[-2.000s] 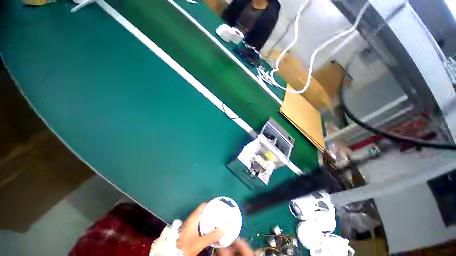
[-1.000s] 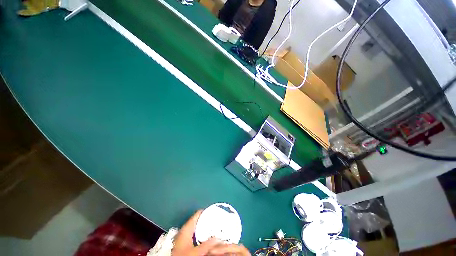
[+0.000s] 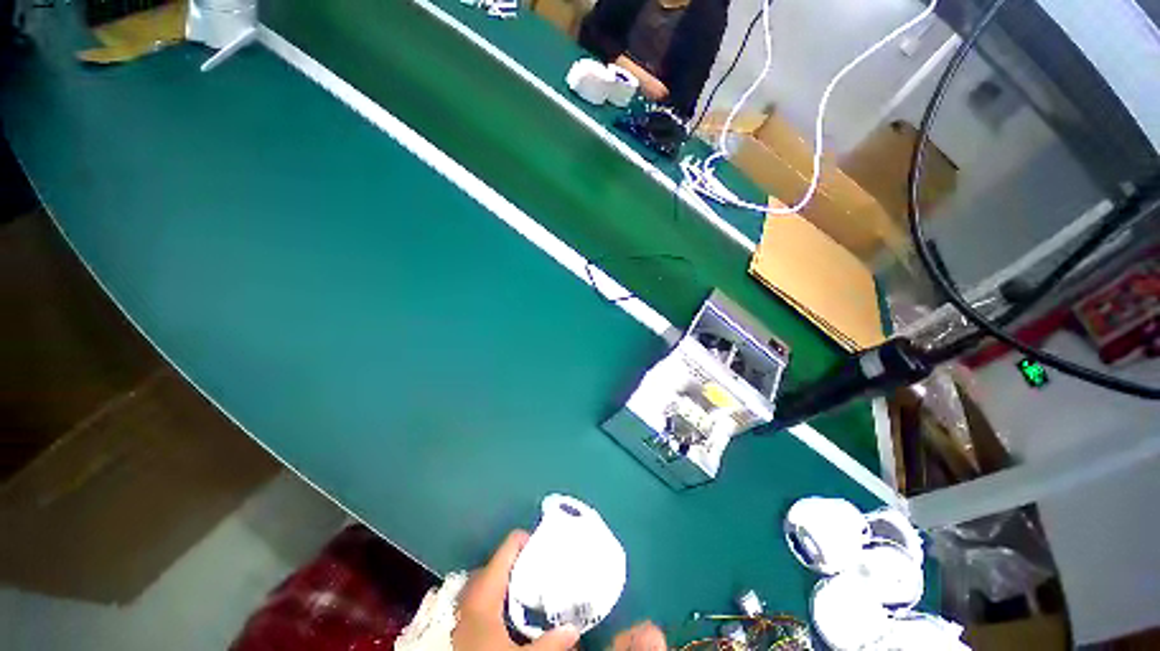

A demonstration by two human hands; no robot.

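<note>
A white plastic housing (image 3: 567, 568) is held near the bottom centre, its rounded outer side showing and a small hole at its top. My left hand (image 3: 490, 610) grips it from the left, with the thumb at its lower edge. My right hand (image 3: 639, 638) is mostly cut off by the bottom edge; only fingertips show beside the housing, and whether it holds anything is hidden. The black electric screwdriver (image 3: 846, 384) hangs at a slant beside the grey screw feeder (image 3: 687, 420).
Several white housings (image 3: 850, 610) are piled at the lower right, beside small motors with tangled leads (image 3: 751, 626). Flat cardboard (image 3: 818, 277) lies across the centre strip. A black cable (image 3: 918, 204) loops at the right. A person (image 3: 662, 51) sits opposite.
The housing has turned from its round face to its curved side. My right hand has moved off it, down and right. The screwdriver's swing has slowed and it hangs farther right.
</note>
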